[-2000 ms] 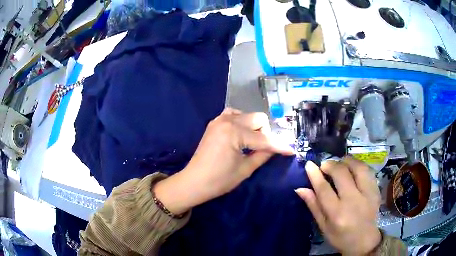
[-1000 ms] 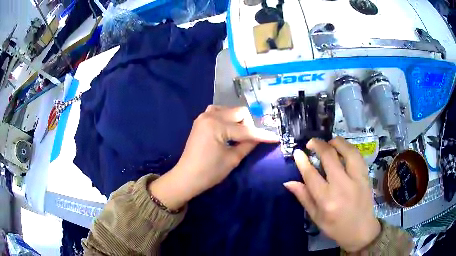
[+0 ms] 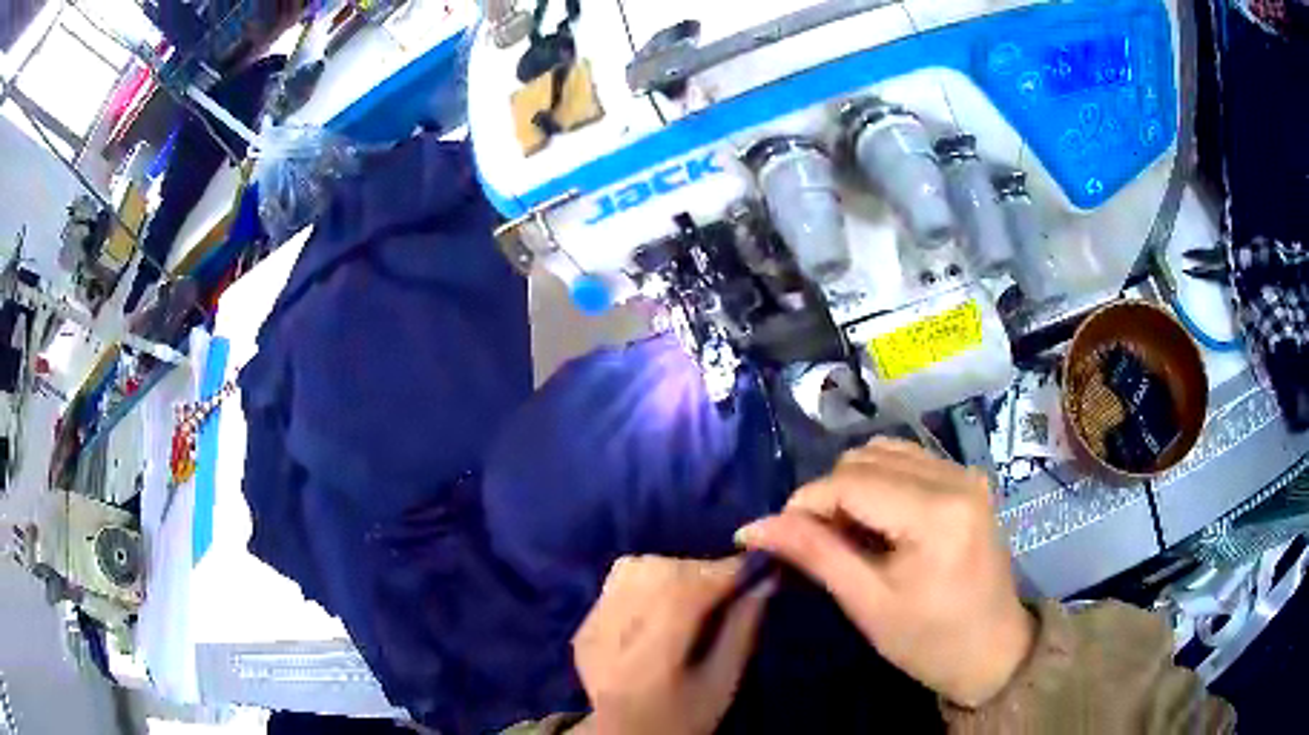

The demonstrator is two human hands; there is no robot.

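Note:
A large navy knit garment panel lies left of the needle and runs under the lit needle area of the white and blue overlock machine. My left hand pinches the navy cloth near the front edge, in front of the needle. My right hand is close beside it and pinches the cloth edge between thumb and fingers. The fingertips of both hands nearly meet. The cloth between them is dark, and the exact edges are hard to tell.
A brown bowl with small black labels stands right of the machine front. The white guard with a yellow sticker is left of it. Orange-red handles lie at the far left. Dark patterned cloth hangs at the right edge.
Both hands have moved from the needle area toward the front edge and now pinch the cloth close together. The view has turned right, and the cloth near the needle is bunched.

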